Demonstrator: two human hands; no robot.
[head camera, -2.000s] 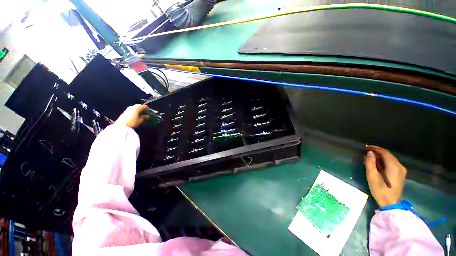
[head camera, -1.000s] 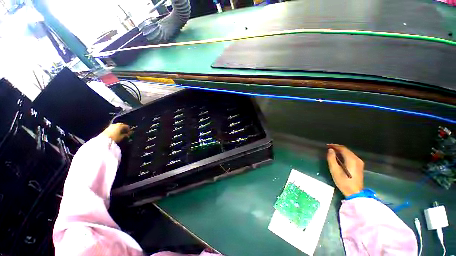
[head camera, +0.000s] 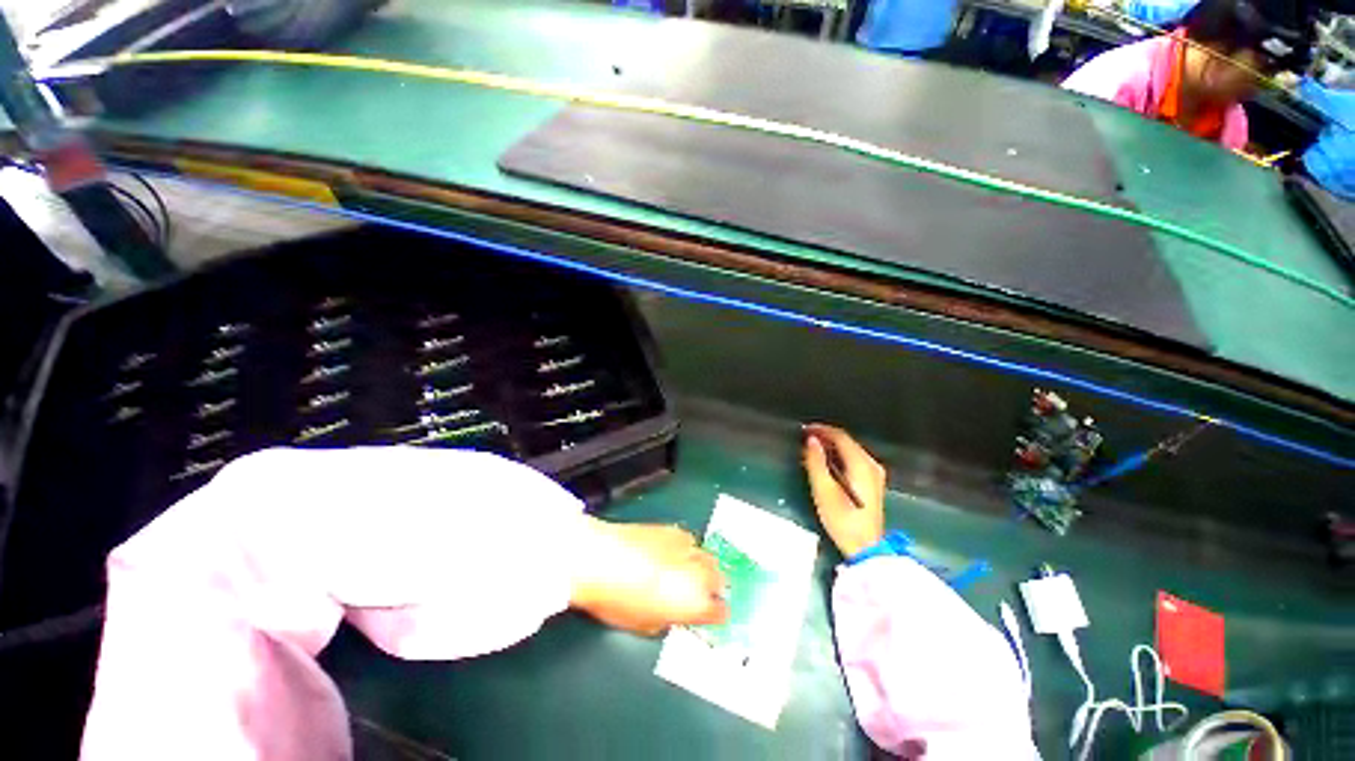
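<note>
A green circuit board (head camera: 755, 592) lies on a white sheet (head camera: 765, 687) on the green bench mat. My left hand (head camera: 654, 577) is over the board's left edge and covers part of it. The fingertips are small and blurred, so I cannot tell if they grip the board. My right hand (head camera: 847, 491) is to the right of the sheet, with a slim dark hand tool (head camera: 841, 473) held in its fingers. A blue wrist strap (head camera: 877, 550) is on my right wrist. The black compartment tray (head camera: 632, 445) is at left, with rows of board edges in it.
A white plug (head camera: 1055, 602) with a curled lead and a red square (head camera: 1192, 644) lie at right, with a tape roll (head camera: 1236, 739) near the bottom edge. Small board clusters (head camera: 1052, 454) sit on the dark strip. A blue cord (head camera: 825, 323) runs across. A person (head camera: 1174, 82) is at the far right.
My left hand has moved right from the tray's left side to the board on the sheet. The view has turned right, bringing in the red square, tape roll and person. My right hand still holds the tool.
</note>
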